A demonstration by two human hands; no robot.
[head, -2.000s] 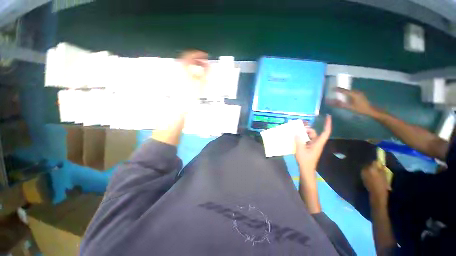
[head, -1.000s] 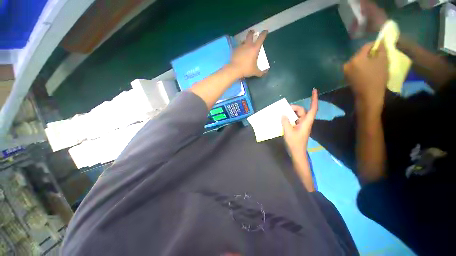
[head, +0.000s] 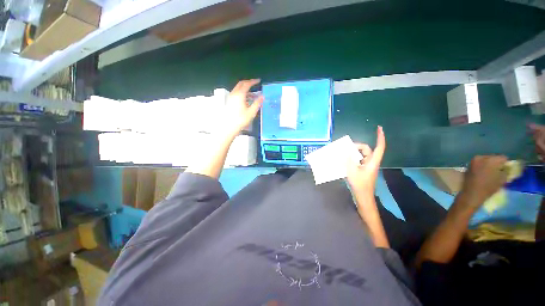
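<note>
A small white carton (head: pixel 289 107) stands alone on the blue platform of the digital scale (head: pixel 311 122), whose green displays are lit. My left hand (head: pixel 244 106) is just left of the scale, fingers apart, at the right end of the bright white carton rows (head: pixel 158 116); glare hides whether it touches a carton. It does not touch the carton on the scale. My right hand (head: pixel 366 166) holds a flat white label pad (head: pixel 333 160) in front of the scale's near right corner, with one finger raised.
White cartons stand on the green bench at the right, one (head: pixel 465 104) nearer and another (head: pixel 521 85) farther off. A neighbouring worker's hand (head: pixel 485 176) holds a yellow sheet (head: pixel 508 179). A white shelf edge (head: pixel 113 28) crosses the upper left. Brown boxes (head: pixel 143 188) lie below the bench.
The white carton my left hand held is now on the scale, and that hand has moved left to the rows. The label pad stays in my right hand. The view has turned.
</note>
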